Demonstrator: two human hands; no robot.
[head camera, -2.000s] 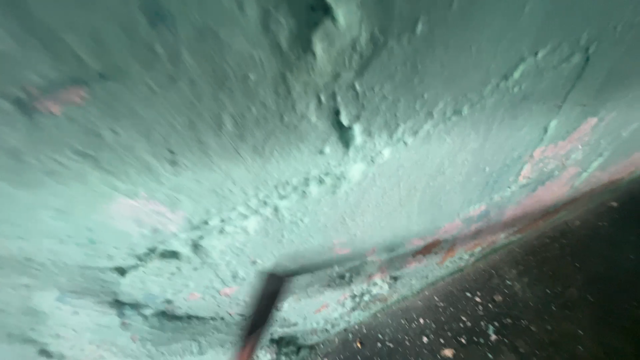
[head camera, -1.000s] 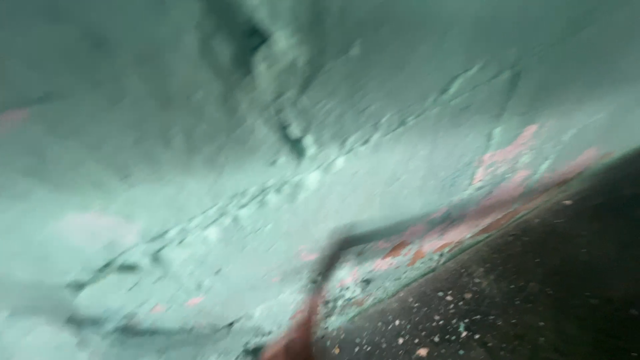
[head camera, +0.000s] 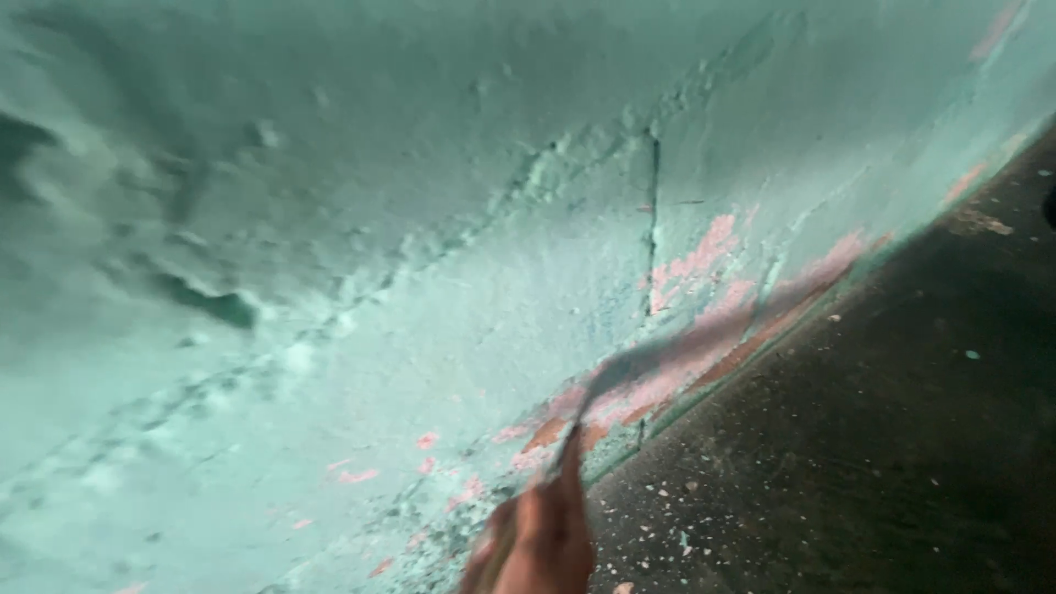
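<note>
A bare hand, which looks like my right hand (head camera: 536, 540), comes in at the bottom centre, its fingers closed around a thin, dark, bent tool (head camera: 609, 375). The tool is blurred by motion, so its kind cannot be told. From the fingers it runs up, then bends right along the base of a pale green painted wall (head camera: 462, 330). Pink and orange-brown patches (head camera: 701, 256) show where paint is lost, near the bent part. Whether the tool touches the wall is unclear. My left hand is out of view.
The dark floor (head camera: 825, 462) meets the wall along a slanting edge at the right, strewn with pale chips (head camera: 676, 511). A rough ridge (head camera: 396, 264) crosses the wall, with a deep hollow (head camera: 202, 301) at the left and a thin vertical crack (head camera: 654, 214).
The view has shifted right along the wall. More of my right hand shows than before; it was barely visible at the bottom edge. The tool stays in its grip.
</note>
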